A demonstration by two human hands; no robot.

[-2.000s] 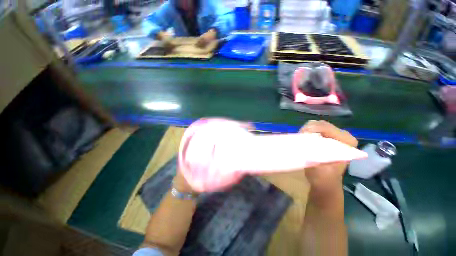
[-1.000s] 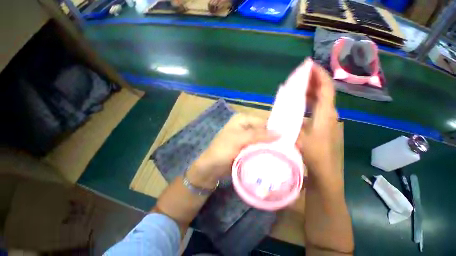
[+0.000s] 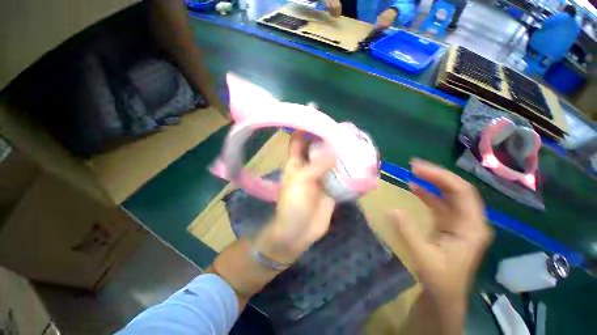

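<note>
Pink cat-ear headphones point(image 3: 252, 118) are held up in front of me, with the cat ears pointing left and the ear cups to the right. My left hand point(image 3: 302, 203) grips them at the ear cups and lower band. My right hand point(image 3: 442, 229) is open and empty, blurred, to the right of the ear cups and not touching them. Below lies a dark grey dotted bag point(image 3: 340, 262) on a tan board point(image 3: 213, 219). The fingers of my left hand are partly hidden by the headphones.
A large open carton point(image 3: 154, 150) at left holds dark bagged items point(image 3: 147, 91). On the green belt at right, other pink headphones point(image 3: 486, 154) lie on a grey bag. A white bottle point(image 3: 525, 271) and white cloth point(image 3: 508, 315) are at lower right. A blue tray point(image 3: 406, 51) and people stand beyond.
The headphones have moved up and left and turned, so the ears now point left. My right hand has let go and opened. The view has shifted, and the belt slants more.
</note>
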